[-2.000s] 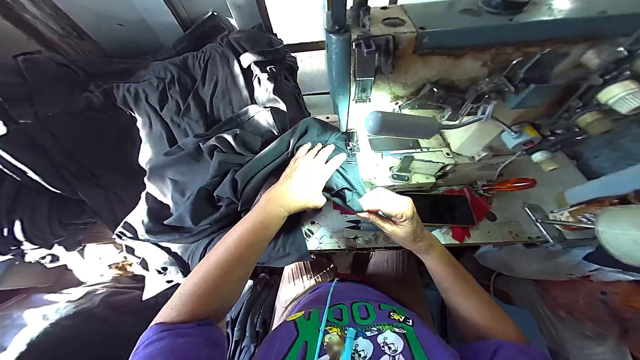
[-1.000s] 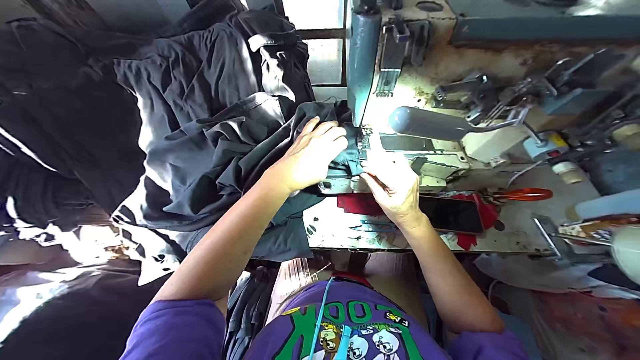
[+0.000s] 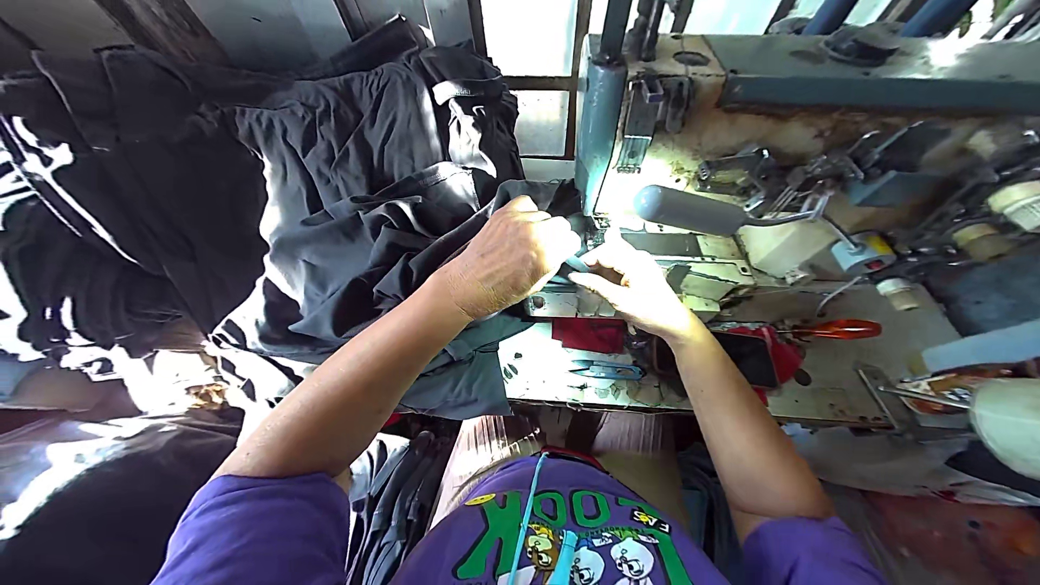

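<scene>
Dark trousers (image 3: 349,236) lie bunched at the left and run up to the needle area of an industrial sewing machine (image 3: 812,89). My left hand (image 3: 520,252) is closed on the dark cloth just left of the presser foot (image 3: 600,230). Close to the foot on its right side, my right hand (image 3: 630,284) pinches an edge of the cloth between thumb and fingers. The fingertips of both hands are nearly together. A grey padded lever (image 3: 691,210) sticks out above my right hand. The needle tip itself cannot be made out.
Blue thread snips (image 3: 605,370) and a red cloth (image 3: 589,334) lie on the table near its front edge. Right of my right forearm are a phone (image 3: 751,357) on red cloth and an orange-handled screwdriver (image 3: 845,328). A thread cone (image 3: 1007,422) stands far right.
My left hand, laid with spread fingers on the cloth two seconds ago, is now closed on it. The blue snips show more fully below my hands.
</scene>
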